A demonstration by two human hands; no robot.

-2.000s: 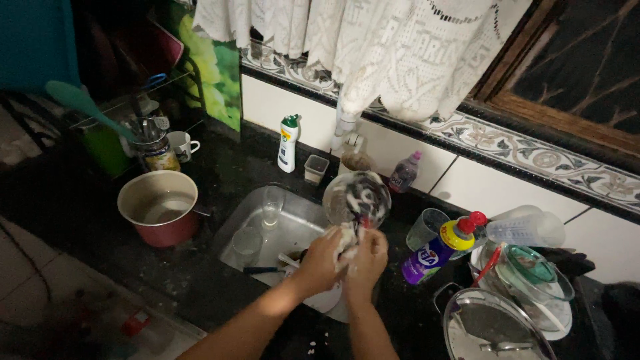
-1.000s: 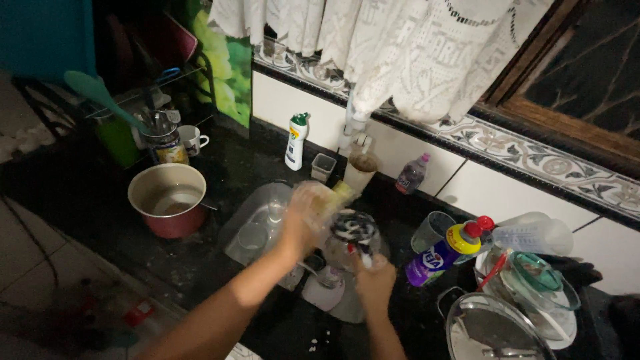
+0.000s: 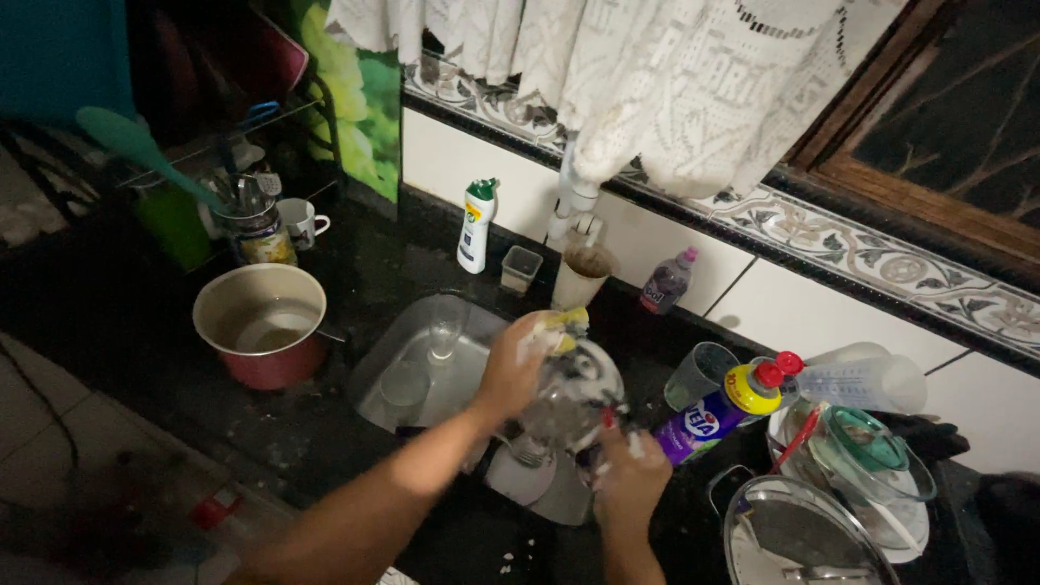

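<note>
In the head view, my left hand (image 3: 516, 366) grips a yellow sponge (image 3: 573, 327) with suds on it, at the upper left rim of a soapy round vessel (image 3: 597, 370). My right hand (image 3: 634, 479), flecked with foam, is closed at the vessel's near side, where a small red part shows; its exact hold is blurred. Below them is the steel sink (image 3: 378, 345), which holds a clear glass (image 3: 445, 329), another clear cup (image 3: 405, 386), a pale dish (image 3: 520, 479) and a fork. Part of the sink is hidden by my left forearm.
A red pot (image 3: 272, 366) stands left of the sink. Behind it are a white cleaner bottle (image 3: 475, 231), a small plastic tub (image 3: 520, 268), a beige cup (image 3: 581, 280) and a dish soap bottle (image 3: 668, 283). To the right are a purple cleaner bottle (image 3: 703, 422), stacked dishes (image 3: 910, 520) and a glass lid (image 3: 804, 520).
Two seconds ago both hands were together at the vessel's near side. Since then they have moved apart, my left hand to the vessel's upper left with the sponge, my right hand lower.
</note>
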